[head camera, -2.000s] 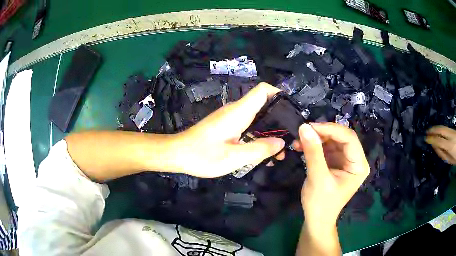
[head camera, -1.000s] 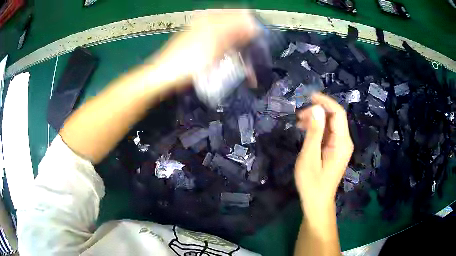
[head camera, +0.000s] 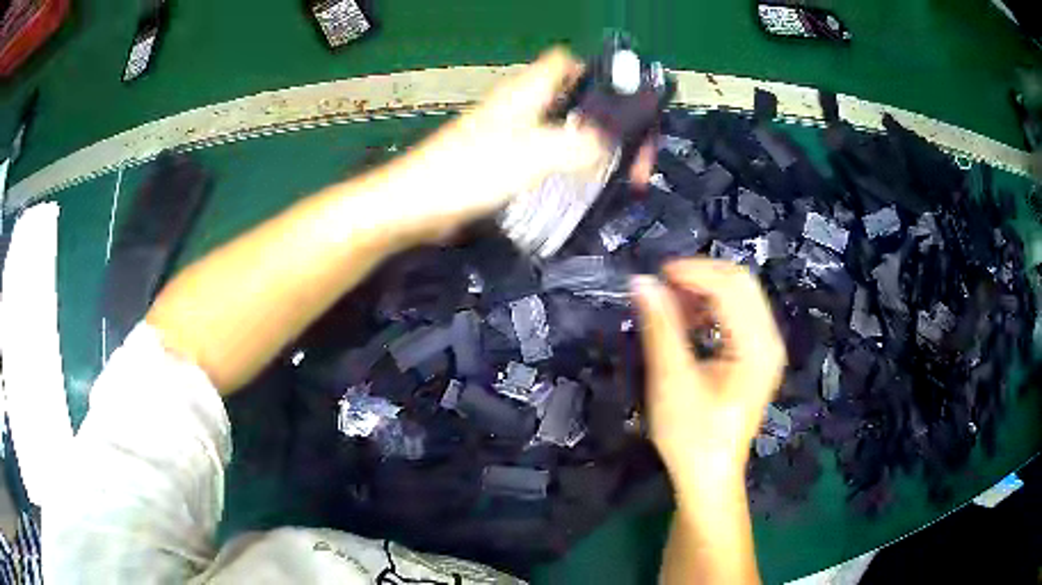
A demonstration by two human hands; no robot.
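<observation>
My left hand (head camera: 520, 154) is blurred and holds a keypad phone assembly (head camera: 623, 103) over the upper part of the heap, close to the pale rail. The phone is dark, with a round pale disc at its upper end and a whitish block at its lower end. My right hand (head camera: 714, 366) is bent over the heap of small black plastic pieces (head camera: 503, 411), thumb and forefinger near each other. A greyish piece lies by its fingertips; I cannot tell if it is held. Some pieces in the heap show grey or silvery faces.
A pale metal rail (head camera: 297, 118) curves behind the heap. Beyond it, several phones (head camera: 341, 21) lie on the green belt, with a red tray (head camera: 29, 34) at the far upper left. A large dark slab (head camera: 154, 246) and white sheets (head camera: 34, 343) lie at the left.
My left hand was low beside my right hand, then rose with the phone to the rail and moved slightly right. My right hand shifted left and down. The other person's hand at right has gone.
</observation>
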